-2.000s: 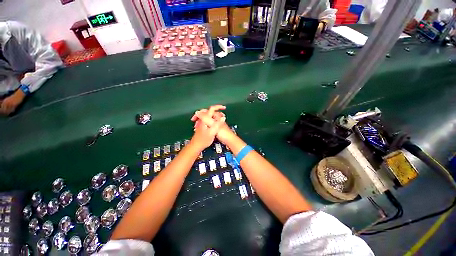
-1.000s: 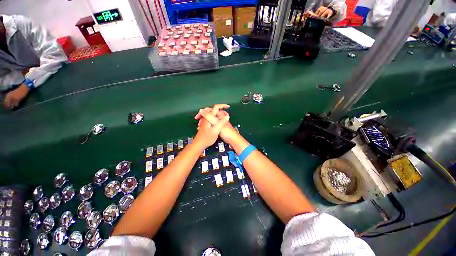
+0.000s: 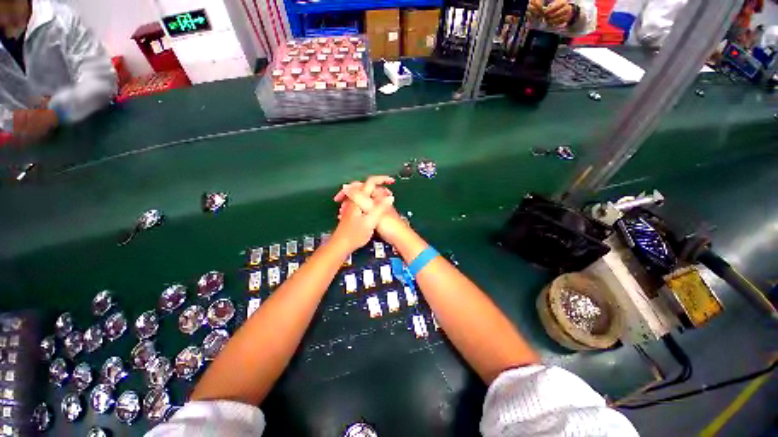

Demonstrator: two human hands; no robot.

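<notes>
My left hand [image 3: 354, 224] and my right hand [image 3: 386, 213] are clasped together, fingers interlaced, above the back of the battery rows. No tool or part shows in them. A blue strap is on my right wrist. Small white-silver batteries [image 3: 368, 277] lie in rows under and beside my forearms, which hide some. Many shiny round shells [image 3: 173, 297] lie loose at the left. Another shell [image 3: 360, 429] is cut off by the bottom edge.
Round assemblies [image 3: 150, 218] with leads lie on the green belt [image 3: 299, 171] beyond. At right are a tan tip-cleaner bowl [image 3: 582, 311], a black box [image 3: 550, 232], cables and a slanted metal post [image 3: 648, 98]. A dark gridded tray [image 3: 12, 371] is far left. People work across the bench.
The round assemblies on the belt have moved left. My hands stay clasped in nearly the same place. The person at the far left has shifted an arm, and a small item now shows near it.
</notes>
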